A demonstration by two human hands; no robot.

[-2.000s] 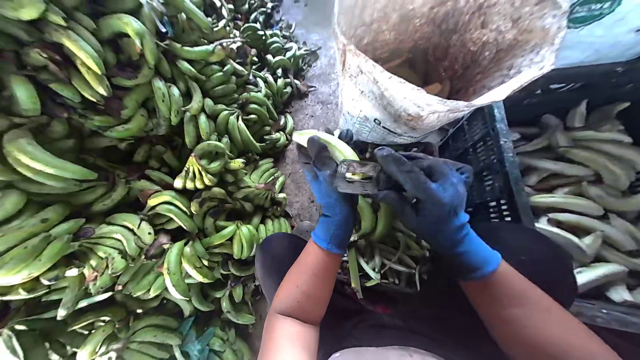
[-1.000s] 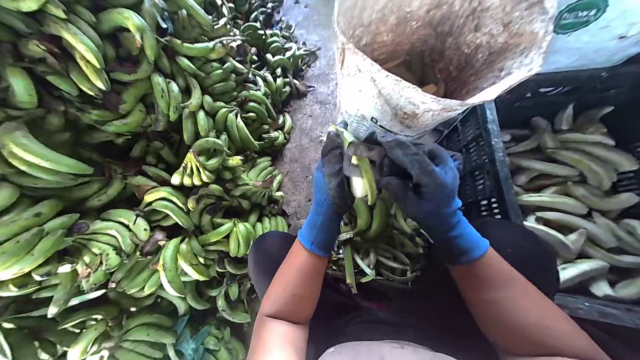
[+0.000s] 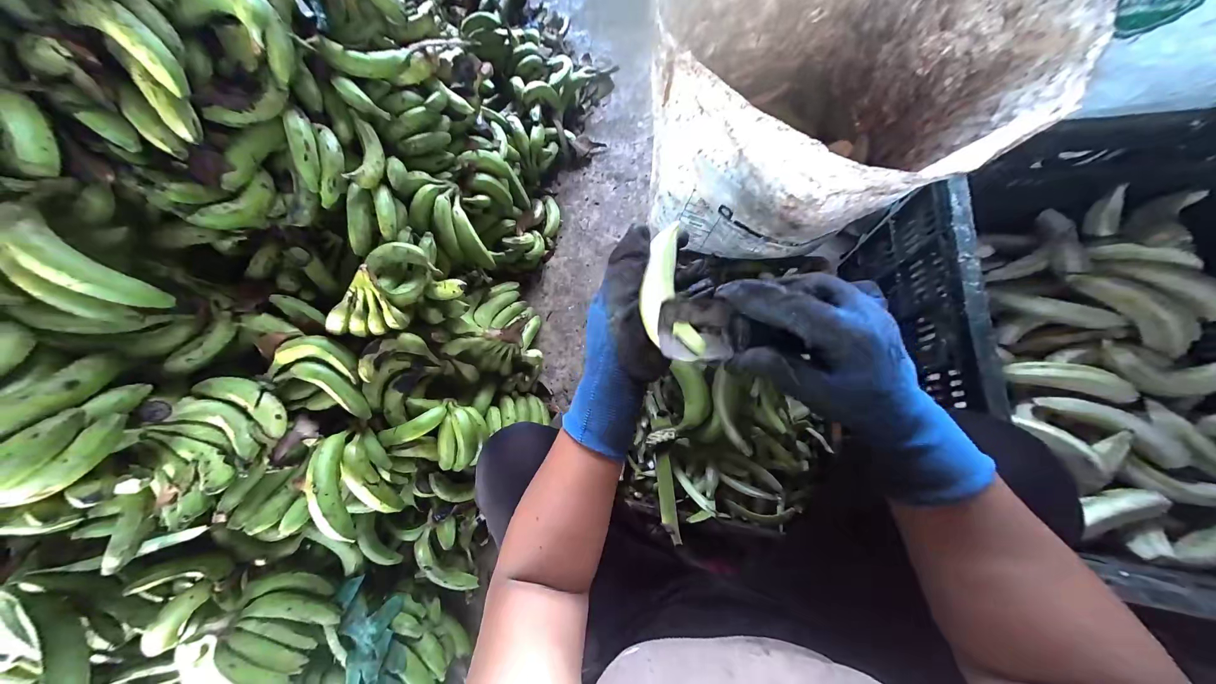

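My left hand (image 3: pixel 632 318), in a blue and black glove, grips a partly peeled green plantain (image 3: pixel 659 280) held nearly upright. My right hand (image 3: pixel 822 342), gloved alike, is closed on a peeling tool with a flat metal blade (image 3: pixel 689 332). Its blade lies against the lower part of the plantain, with a bit of green peel on it. The tool's handle is mostly hidden by the fingers. Below both hands, between my knees, green peel strips (image 3: pixel 731 475) and some unpeeled green plantains (image 3: pixel 692 394) lie in a heap.
A large heap of green plantain bunches (image 3: pixel 323 380) covers the floor at left. A stained white sack (image 3: pixel 750 161) stands open ahead. At right, a black plastic crate (image 3: pixel 978 294) holds peeled plantains (image 3: pixel 1111 380). Bare concrete floor (image 3: pixel 594 161) shows between heap and sack.
The strip of green peel that hung over the plantain one second ago no longer hangs there. The plantain now stands higher between my hands, with the blade across its lower part.
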